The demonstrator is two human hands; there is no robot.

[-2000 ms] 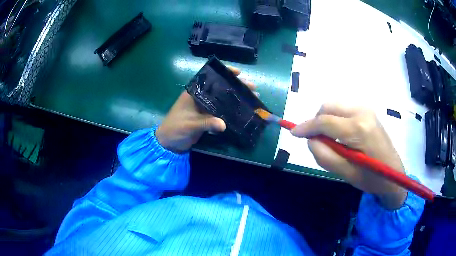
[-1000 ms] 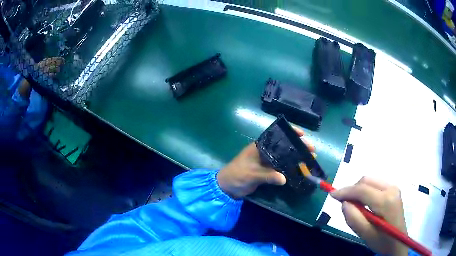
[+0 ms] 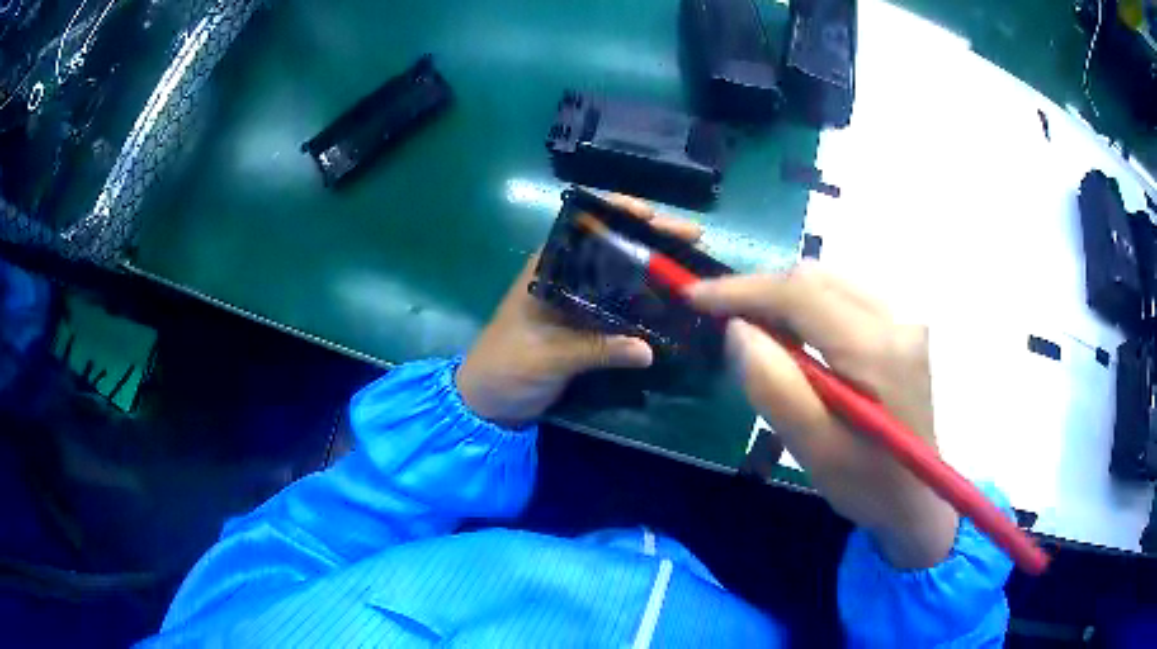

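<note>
My left hand (image 3: 539,349) holds an open black plastic housing (image 3: 609,282) above the near edge of the green mat, its open side facing up, thumb on its near side and fingertips at its far side. My right hand (image 3: 844,380) is shut on a brush with a long red handle (image 3: 888,431). The brush's silver ferrule and orange-brown bristles are inside the housing, near its far left end, and are blurred. The right part of the housing is partly hidden behind my right fingers.
Black housings lie on the green mat (image 3: 292,241): one (image 3: 634,146) just beyond my left hand, two at the back. A narrow black shell (image 3: 378,121) lies left. A white sheet (image 3: 939,228) with tape pieces bears black parts (image 3: 1110,247) at far right. Clear gridded film (image 3: 159,114) stands left.
The bristles have moved from the housing's right end to its far left end, with my right hand following leftward over the housing. The camera view has also shifted. Both hands keep their holds.
</note>
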